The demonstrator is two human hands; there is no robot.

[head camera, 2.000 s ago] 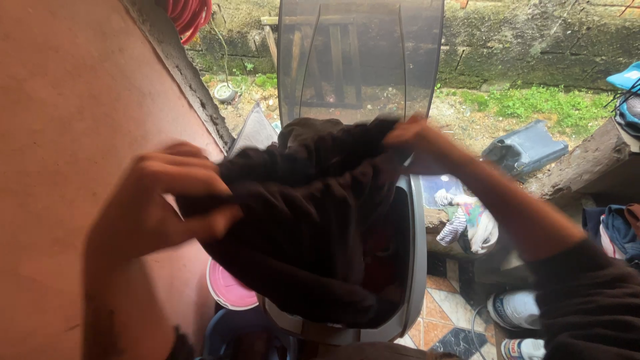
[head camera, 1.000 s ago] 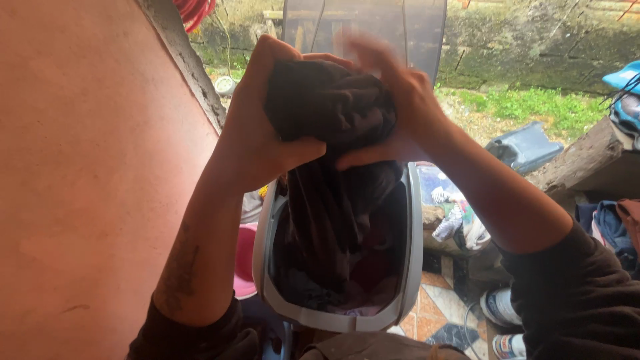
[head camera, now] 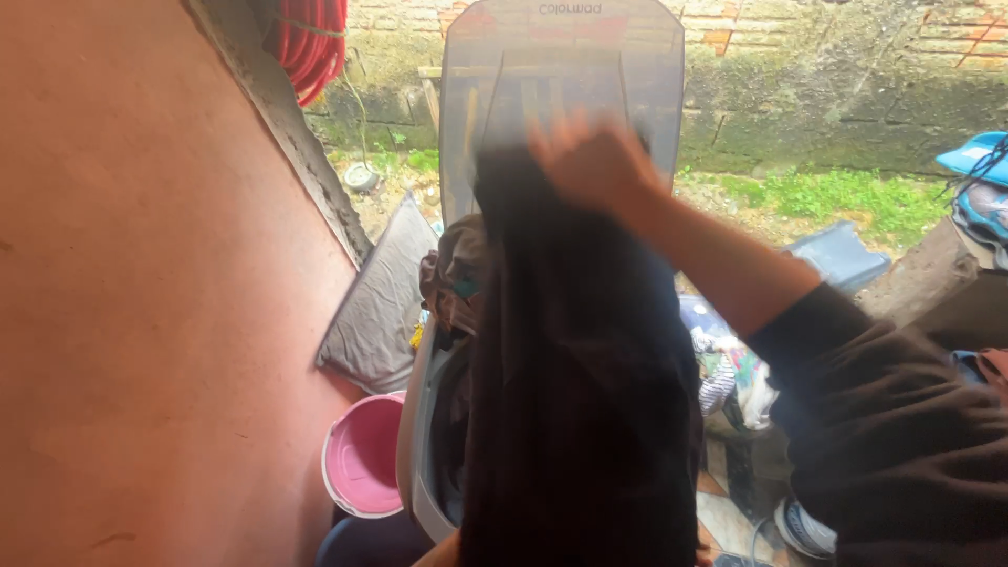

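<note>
A black cloth garment [head camera: 583, 370] hangs stretched out over the open top-loading washing machine [head camera: 421, 441], whose raised clear lid [head camera: 563, 87] stands behind it. My right hand [head camera: 594, 165], blurred, is at the garment's upper edge and appears to grip it. Of my left arm only a bit of skin shows at the bottom edge, beside the garment; the left hand itself is hidden or out of the frame. Bunched brown and grey clothes [head camera: 457, 276] rest at the machine's back left. The garment covers most of the tub opening.
A pink bucket [head camera: 366, 457] stands left of the machine, below a grey cushion [head camera: 374, 307] leaning near the wall. A red coiled hose [head camera: 311, 47] hangs at upper left. At right are piled clothes [head camera: 736, 378], a grey-blue plastic piece [head camera: 843, 256] and a shoe [head camera: 807, 528].
The black garment, bunched between both hands one second ago, now hangs long over the machine. My left hand has gone from sight. The bunched clothes at the back left now show.
</note>
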